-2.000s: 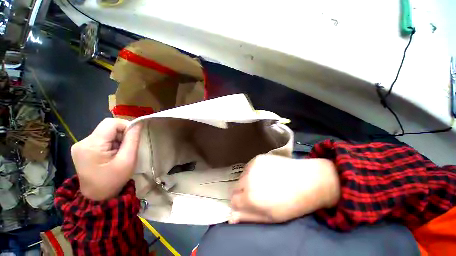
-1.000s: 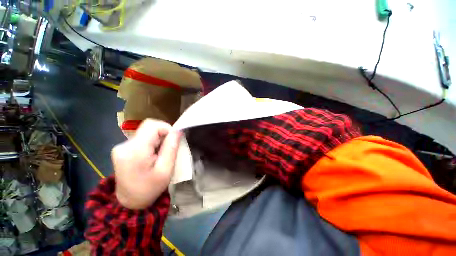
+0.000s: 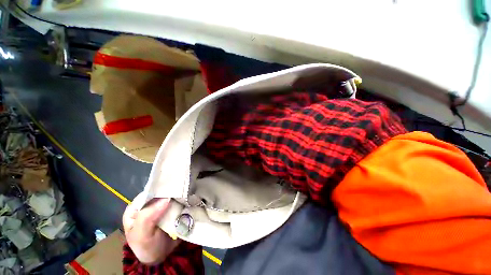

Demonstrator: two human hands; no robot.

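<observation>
The beige bag body [image 3: 175, 156] lies with its open mouth towards me, above my grey apron. My left hand [image 3: 145, 228] grips its rim at the lower left, close to a round metal fitting [image 3: 184, 223]. My right forearm, in a red and black checked sleeve, reaches inside the bag; my right hand is hidden in it. The grey-beige lining [image 3: 237, 188] shows below the sleeve, with a dark mark on it. A small yellow bit shows at the rim's upper right corner.
A brown cardboard bin [image 3: 134, 88] with red tape stands beyond the bag at upper left. The white-covered table [image 3: 301, 32] runs across the top, with a green-handled tool [image 3: 479, 11] and its dark cord at right. Beige pieces [image 3: 37, 209] are at far left beside the yellow-lined aisle.
My right hand has gone from the near rim into the bag. My left hand has moved lower along the rim, and the mouth is now rounder and wider open.
</observation>
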